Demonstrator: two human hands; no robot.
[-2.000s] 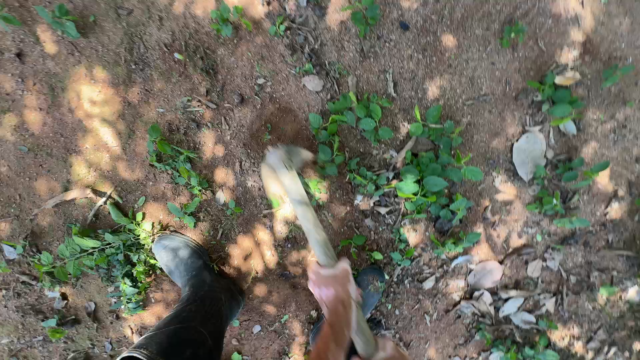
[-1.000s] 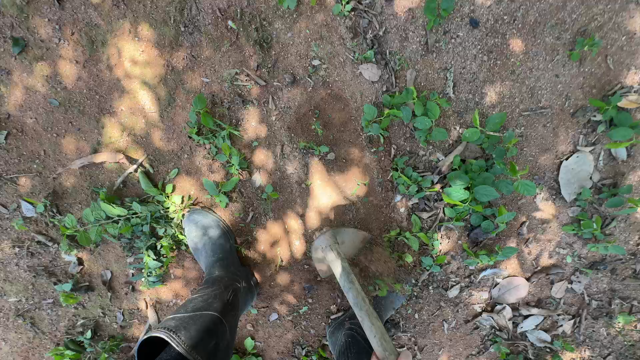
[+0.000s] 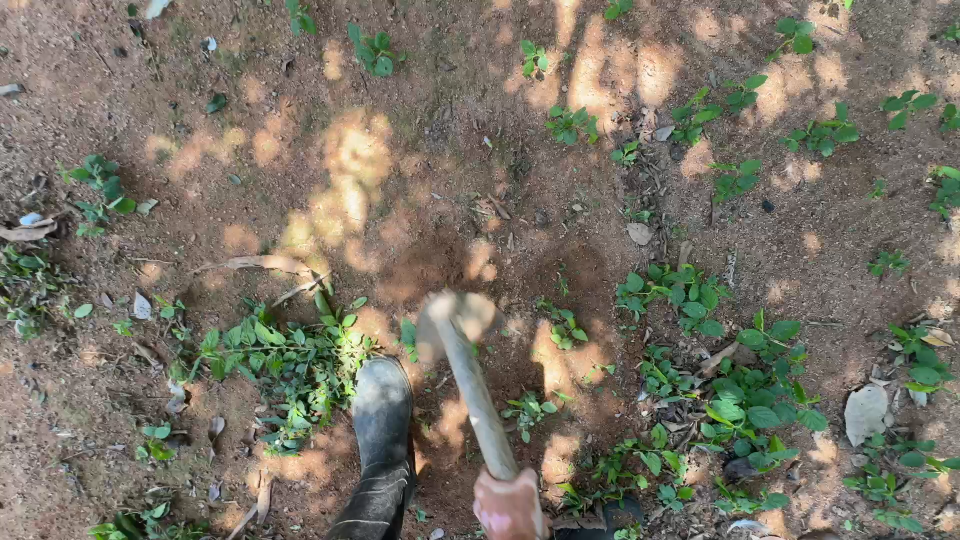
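Observation:
My left hand [image 3: 508,504], at the bottom edge, is closed around the wooden handle [image 3: 480,405] of a hoe. The handle slants up and left to the hoe's metal blade [image 3: 457,319], blurred, over reddish soil just up and right of the left boot's toe. Whether the blade touches the soil I cannot tell. Low green weeds [image 3: 562,326] grow to the right of the blade. My right hand is out of view.
A black rubber boot [image 3: 382,435] stands left of the handle, beside a heap of leafy weeds [image 3: 285,367]. Part of another dark boot [image 3: 619,517] shows at lower right. Denser weeds [image 3: 750,405] and dry leaves [image 3: 866,412] lie to the right.
One second ago the blade was low, near the right boot, with no hand clearly in view; now it is farther forward and left, and my left hand shows. The view has shifted.

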